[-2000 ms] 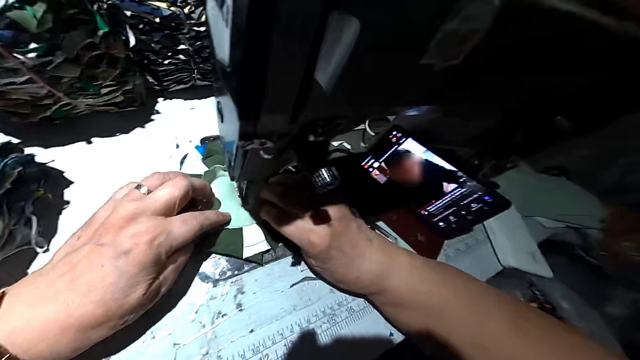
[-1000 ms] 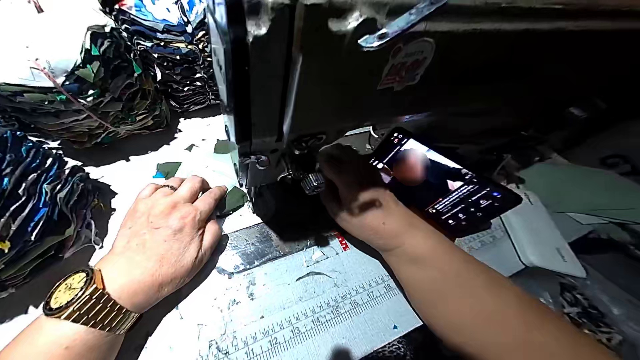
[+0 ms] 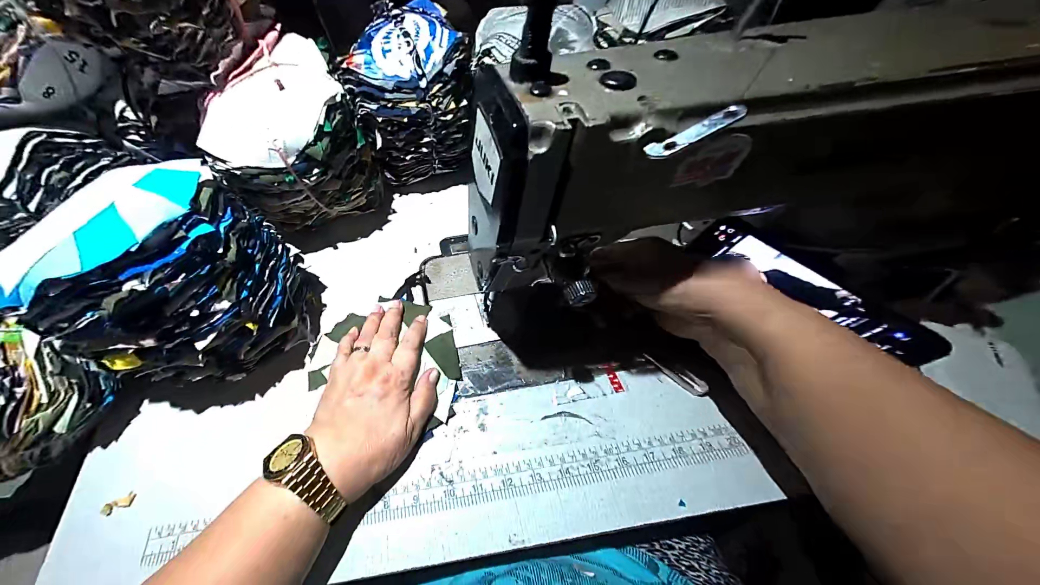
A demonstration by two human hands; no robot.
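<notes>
My left hand (image 3: 378, 390), with a ring and a gold wristwatch (image 3: 302, 475), lies flat on a green and white fabric piece (image 3: 441, 351), fingers slightly spread. The fabric rests on the white table left of the Juki sewing machine (image 3: 520, 179). My right hand (image 3: 650, 272) reaches under the machine's arm, beside the knurled metal knob (image 3: 579, 292). Its fingers are in deep shadow, so what they touch cannot be seen. The needle area is dark too.
Tall stacks of cut fabric (image 3: 179, 268) stand at the left and back. A lit smartphone (image 3: 821, 296) lies right of my right hand. Metal tweezers or a similar tool (image 3: 678, 375) lie below that hand. A printed ruler scale (image 3: 569, 471) runs along the table's front.
The fabric and my left hand have moved left, away from the needle area, and the hand has flattened over the piece. The view has shifted to show more of the stacks and the machine's top.
</notes>
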